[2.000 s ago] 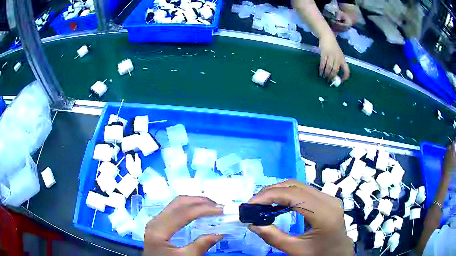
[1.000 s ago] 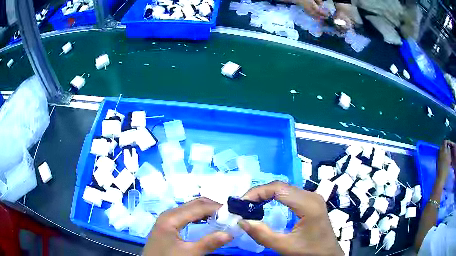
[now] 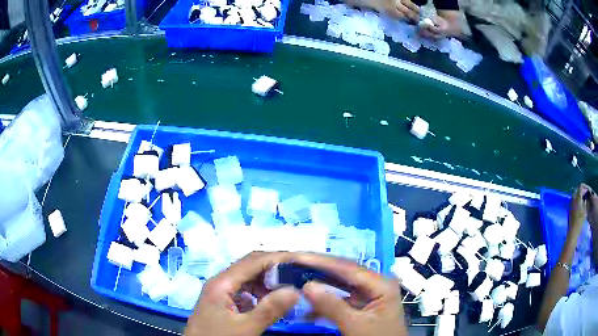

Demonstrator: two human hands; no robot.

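Observation:
A black-and-white unit (image 3: 295, 275) is held between my two hands above the front of the blue tray (image 3: 315, 147), its black side facing me. My left hand (image 3: 239, 295) grips its left end, and my right hand (image 3: 357, 292) grips its right end. Both thumbs press on the near side and nearly meet. The fingers hide most of the unit, and I cannot tell how far a clear cover is on it. Clear plastic covers (image 3: 228, 200) lie heaped in the tray's centre and right. More white units (image 3: 136, 190) lie at its left.
A pile of units (image 3: 449, 239) lies on the dark bench right of the tray. Beyond the tray runs a green conveyor (image 3: 197, 85) with scattered units. A crumpled clear bag (image 3: 26, 157) is at left. Other people's hands show at top right and the right edge.
My hands have come closer together, thumbs now nearly meeting over the black side of the unit. Units on the conveyor have moved left. The person opposite has drawn a hand back from the conveyor.

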